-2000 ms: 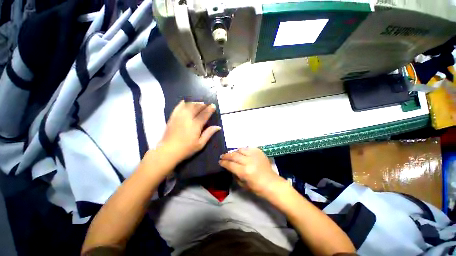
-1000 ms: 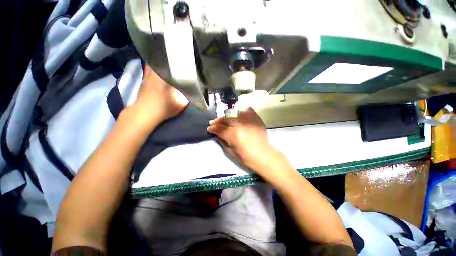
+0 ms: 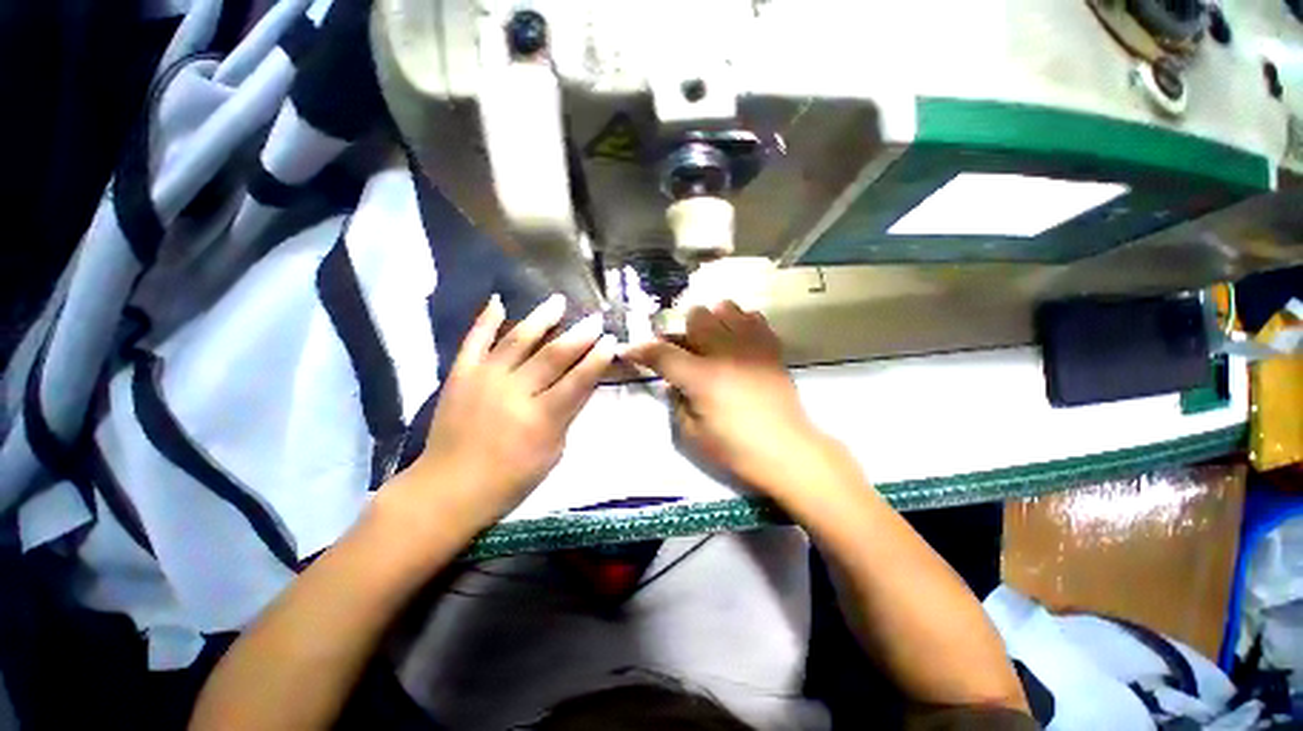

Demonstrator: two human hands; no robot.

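The garment, pale grey-white with black strips [image 3: 257, 386], spreads left of the sewing machine. Its dark edge panel [image 3: 472, 271] runs to the presser foot [image 3: 639, 307]. My left hand [image 3: 493, 414] lies flat with fingers apart, fingertips on the dark cloth just left of the foot. My right hand [image 3: 743, 393] is just right of the foot, with one finger pointing left to the cloth edge and the others bent. Whether it pinches the cloth is hidden. The needle is too small and blurred to make out.
The cream machine head [image 3: 800, 57] with a green panel and lit display [image 3: 1007, 204] overhangs the white table [image 3: 915, 414]. A flat black phone-like object [image 3: 1122, 350] lies at right. A shiny brown carton [image 3: 1115, 550] and pale and black cloth [image 3: 1086, 650] are below the table edge.
The dark panel first lay towards the lap and now ends near the foot. My left hand came from behind the machine's left end to the front of the foot. My right hand stays near the foot.
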